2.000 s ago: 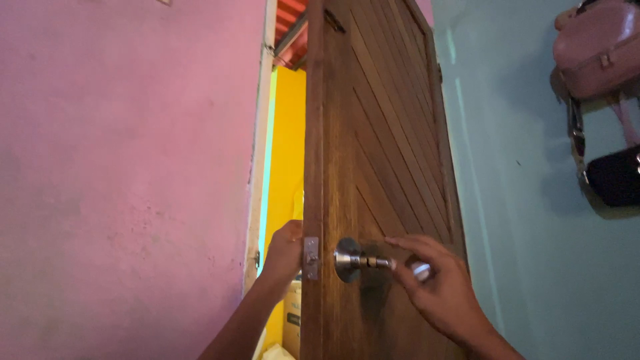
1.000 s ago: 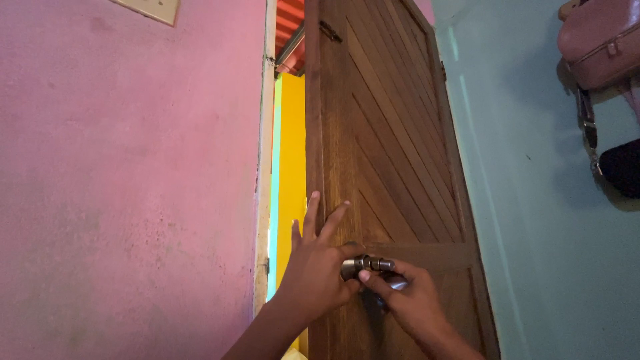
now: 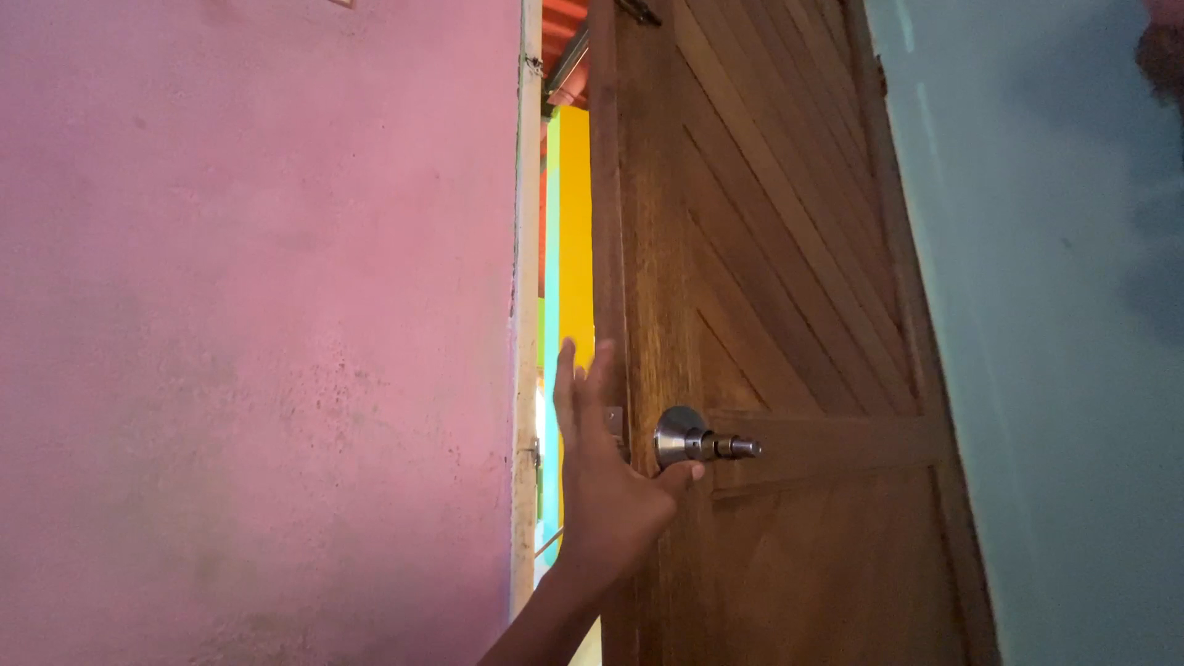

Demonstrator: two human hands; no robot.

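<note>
A brown wooden door stands ajar, its free edge toward the left. On its face is a round metal rosette with a bare stepped spindle sticking out to the right; no knob is on it. My left hand is at the door's edge with fingers raised and spread, its thumb just below the rosette. It holds nothing that I can see. Part of the latch plate shows behind the fingers. My right hand is out of view.
A pink wall and a pale door frame stand left of the gap. Through the gap a yellow surface shows. A blue-green wall is on the right, and a dark bolt sits high on the door.
The right hand, at the spindle with a shiny metal part a second ago, has left the view. My left hand has come off the spindle and moved down and left to the door's edge.
</note>
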